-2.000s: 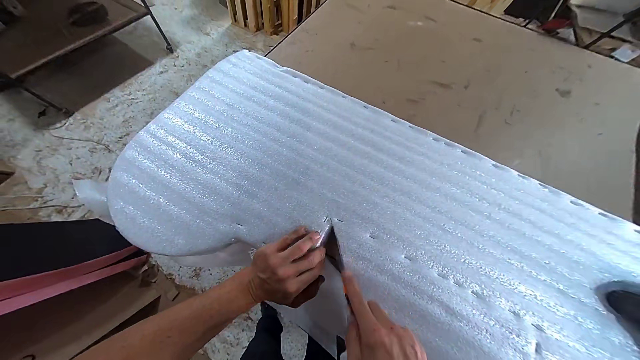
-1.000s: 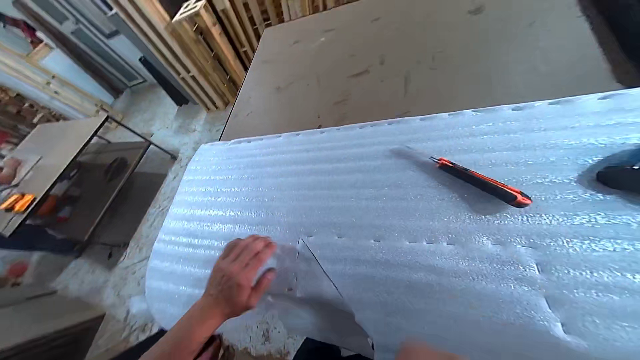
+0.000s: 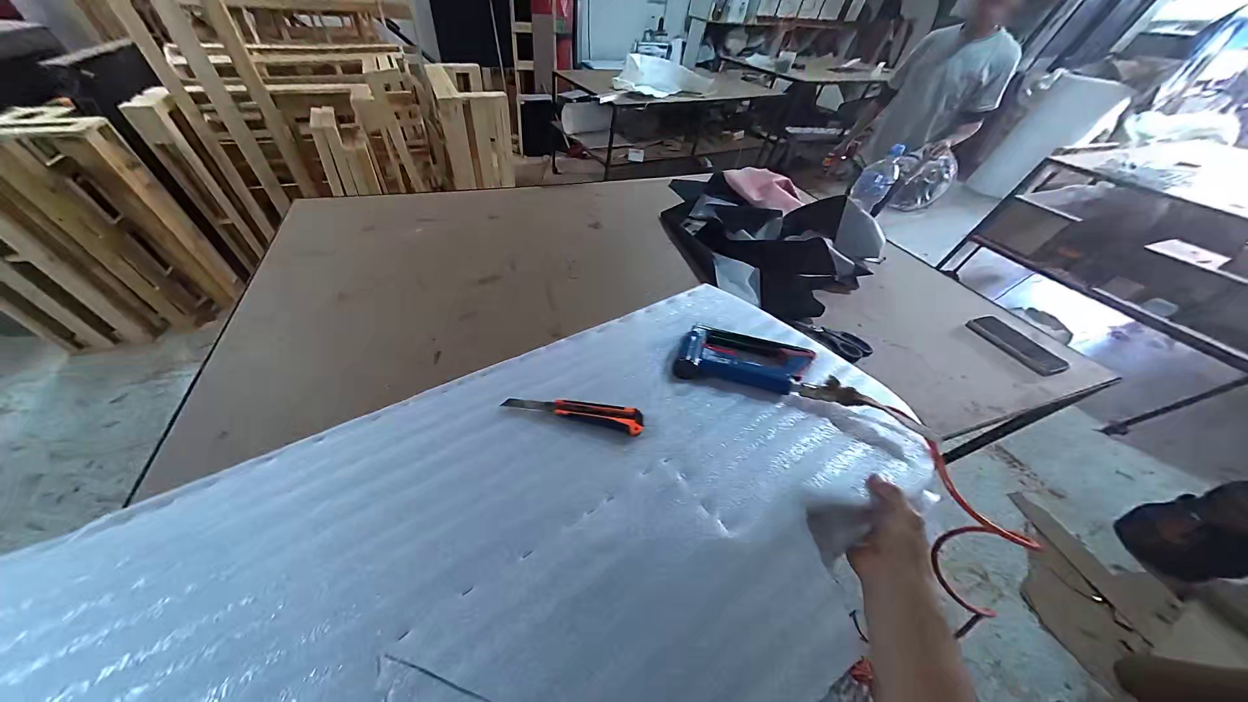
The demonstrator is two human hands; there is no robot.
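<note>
A white foam sheet [image 3: 585,546] with a ribbed surface covers a large rounded panel, and a slit shows at its lower edge. My right hand [image 3: 889,526] is at the sheet's right edge, its fingers closed on a greyish, blurred flap of the foam. My left hand is out of view. An orange and black utility knife [image 3: 585,414] lies on the foam with its blade out, touched by no hand. Beyond it lies a blue pneumatic staple gun [image 3: 741,359], joined by a metal fitting to a red air hose [image 3: 960,497] that hangs off the right side.
The brown tabletop [image 3: 439,283] extends behind the foam. Black and pink fabric scraps [image 3: 770,234], scissors [image 3: 838,341] and a phone [image 3: 1017,345] lie on it. Wooden frames [image 3: 107,214] stand at left. A person [image 3: 941,93] stands at the back right, near another table [image 3: 1170,195].
The view has swung to the right. My left hand, on the foam a second ago, has left view. My right hand is now at the sheet's right edge. The knife still lies on the foam.
</note>
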